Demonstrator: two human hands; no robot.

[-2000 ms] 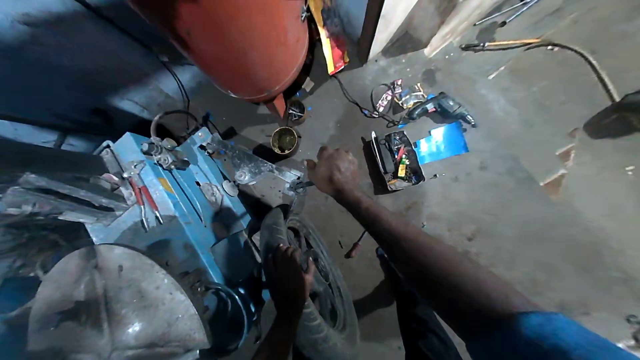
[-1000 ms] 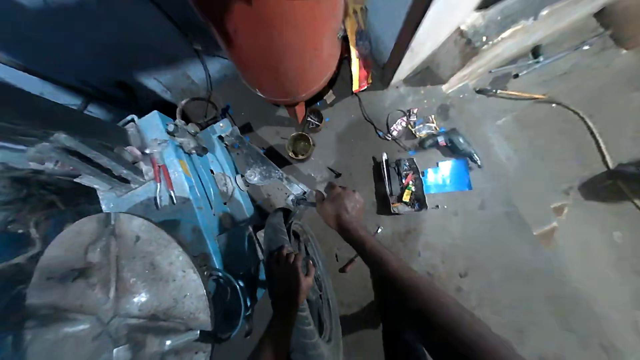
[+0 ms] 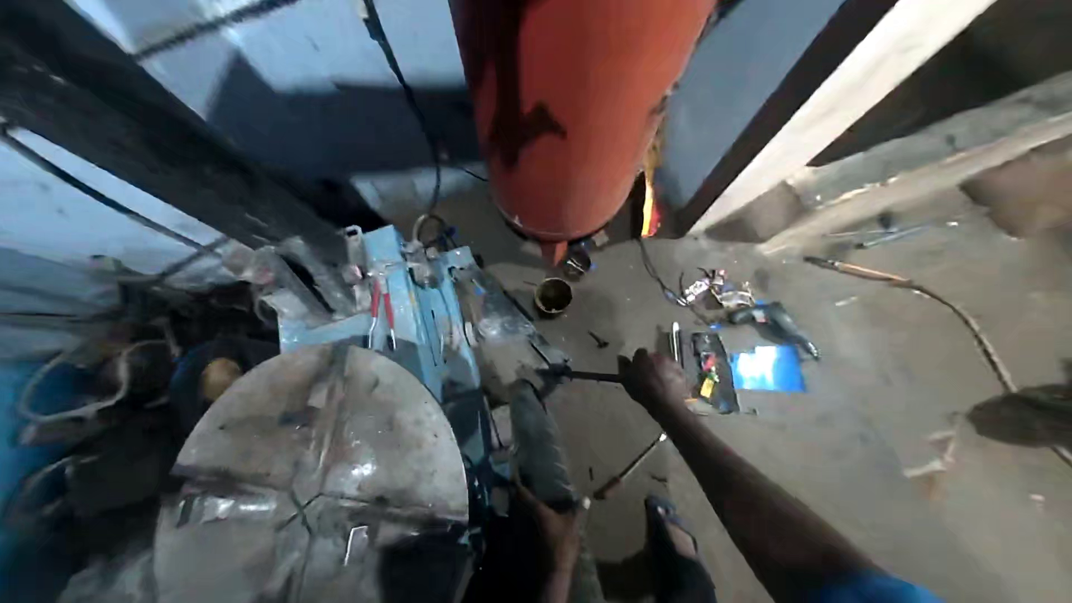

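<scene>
My right hand is closed around the end of a dark bar, a handle that runs left to the metal arm on the side of a blue tire changer. Below that arm a rubber tire stands upright against the machine. My left hand holds the tire's near part; some of its fingers are hidden. Left of the tire lies the machine's round metal turntable. Pliers with red handles rest on the blue body.
A large red tank stands ahead, with a small round can below it. On the floor at right are an open tool case, a blue sheet, a power drill and a hose. A rod-like tool lies near my foot.
My right hand has moved right, away from the metal arm, and more of the bar shows between them. My left hand remains on the tire. The view has shifted noticeably.
</scene>
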